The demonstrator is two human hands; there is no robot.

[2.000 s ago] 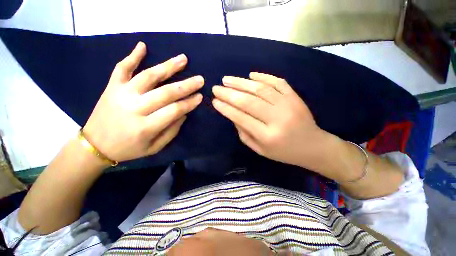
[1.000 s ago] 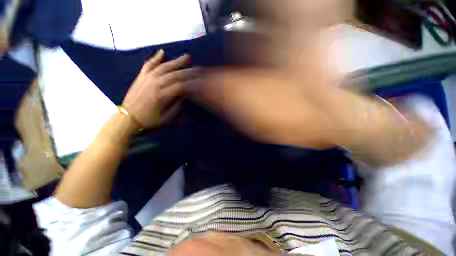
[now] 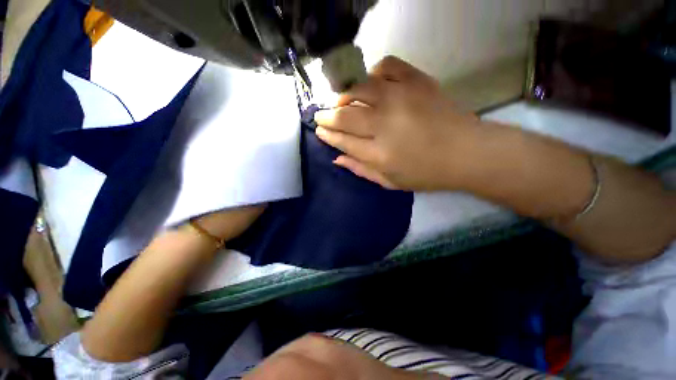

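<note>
A navy fabric panel (image 3: 356, 211) lies on the white table in front of the sewing machine head (image 3: 200, 26). A white-faced piece (image 3: 241, 141) with a navy edge lies to its left, its right edge meeting the navy panel below the needle area (image 3: 302, 82). My right hand (image 3: 404, 130) is at the presser foot, fingertips together on the fabric's upper edge; whether it grips is unclear. A pale block (image 3: 345, 67) is just above my right fingers. My left hand is hidden under the white-faced piece; only the wrist (image 3: 222, 223) and forearm show.
A dark phone (image 3: 600, 78) lies at the right. More navy pieces (image 3: 44, 89) are at the left, near an orange-yellow strip (image 3: 97, 24). The green-marked table edge (image 3: 274, 286) runs in front of my lap. Another person's arm (image 3: 44, 274) shows at the far left.
The sewing machine head has come into view. My right hand has moved to the needle area. My left hand has gone under a white-faced piece, and the fabric is arranged differently.
</note>
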